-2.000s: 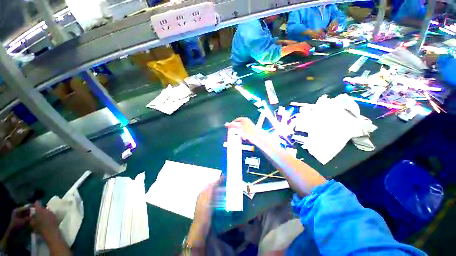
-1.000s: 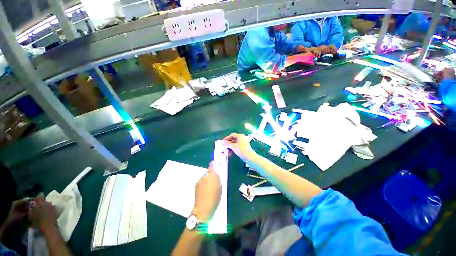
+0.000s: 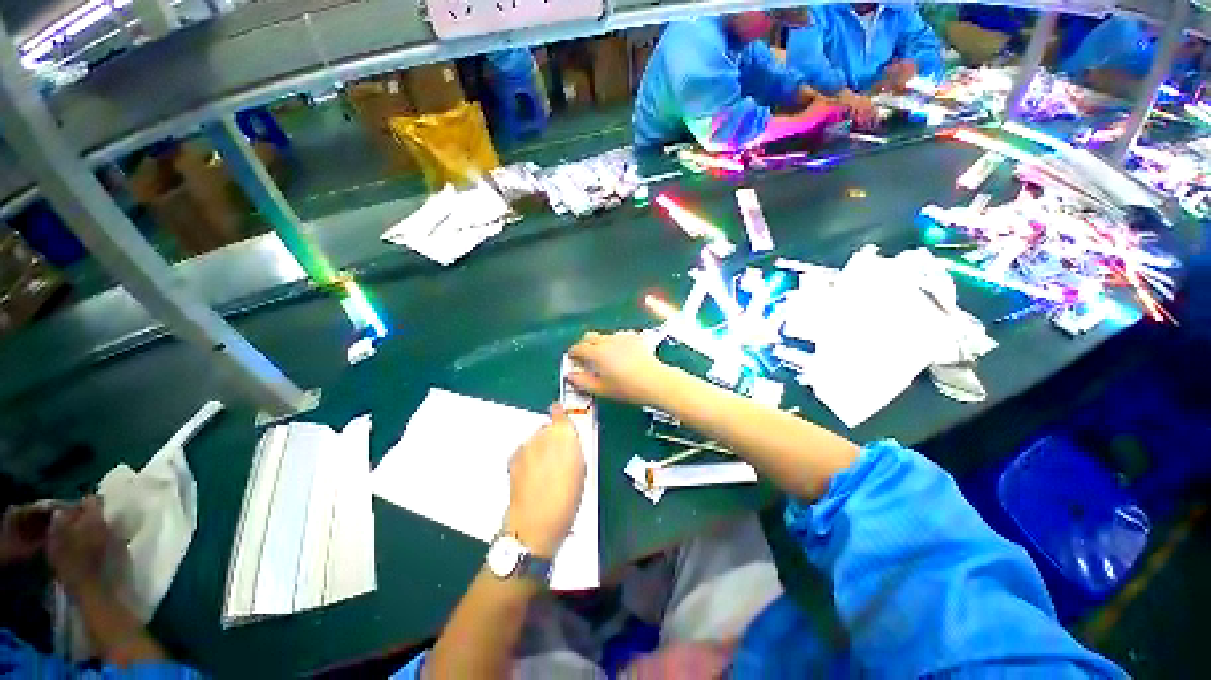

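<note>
A long white flat strip (image 3: 576, 565) lies upright in view before me, beside a plain white sheet (image 3: 458, 458) on the green belt. My left hand (image 3: 546, 481), with a watch on the wrist, grips the strip at its upper part. My right hand (image 3: 614, 367) holds the strip's far end from the right, fingers closed on it. A small white module with an orange spot shows between my hands; the fingers partly hide it. A stack of white strips (image 3: 303, 525) lies left of the sheet.
Glowing LED strips (image 3: 730, 319) lie beyond my right forearm, next to crumpled white cloth (image 3: 870, 332). Thin tan sticks and a white strip (image 3: 704, 474) lie right of my hands. Another person's hands (image 3: 82, 542) are at far left. A metal post (image 3: 173, 286) stands at left.
My hands have come together at the strip's far end; two seconds ago my left hand was blurred low beside the strip. The strip has shifted left and the view has moved slightly.
</note>
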